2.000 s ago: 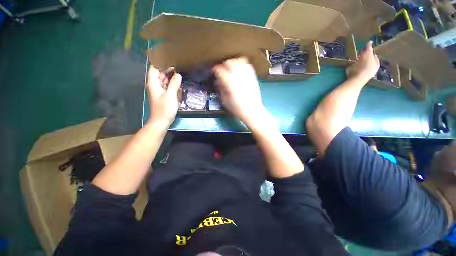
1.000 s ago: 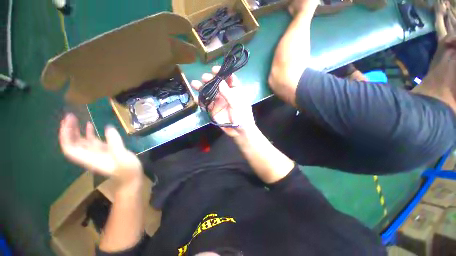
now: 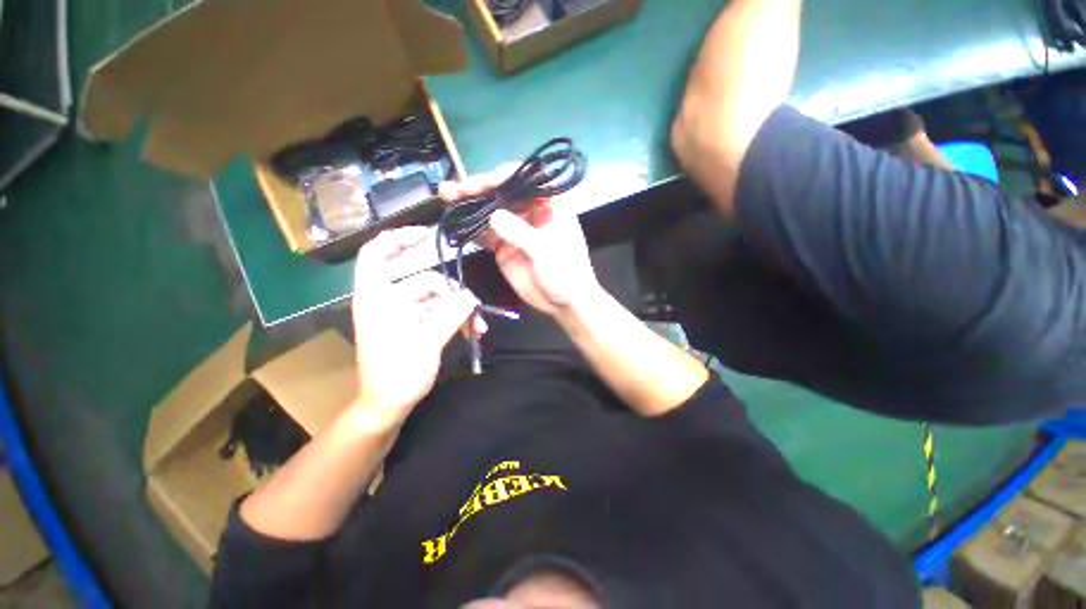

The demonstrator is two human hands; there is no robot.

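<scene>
A black cable bundle (image 3: 506,198), folded into a loop, is held above the bench's front edge. My right hand (image 3: 542,252) holds its middle from the right. My left hand (image 3: 411,315) has its fingers around the lower cord, and two plug ends (image 3: 491,314) hang out beside them. An open mailer box (image 3: 286,214) stands on the bench behind my left hand with its lid up. In it are black cables, a clear-bagged pale piece (image 3: 339,200) and a dark block (image 3: 400,194).
A supply carton (image 3: 191,476) with black cables is low at the left. Another open box (image 3: 560,36) is at the top. A neighbouring worker's arm (image 3: 744,101) reaches over the green bench (image 3: 619,119) on the right. Stacked cartons (image 3: 1012,535) are at lower right.
My left hand has moved from the left, empty, to the cable and taken hold of its lower end. My right hand still holds the bundle. The view has shifted.
</scene>
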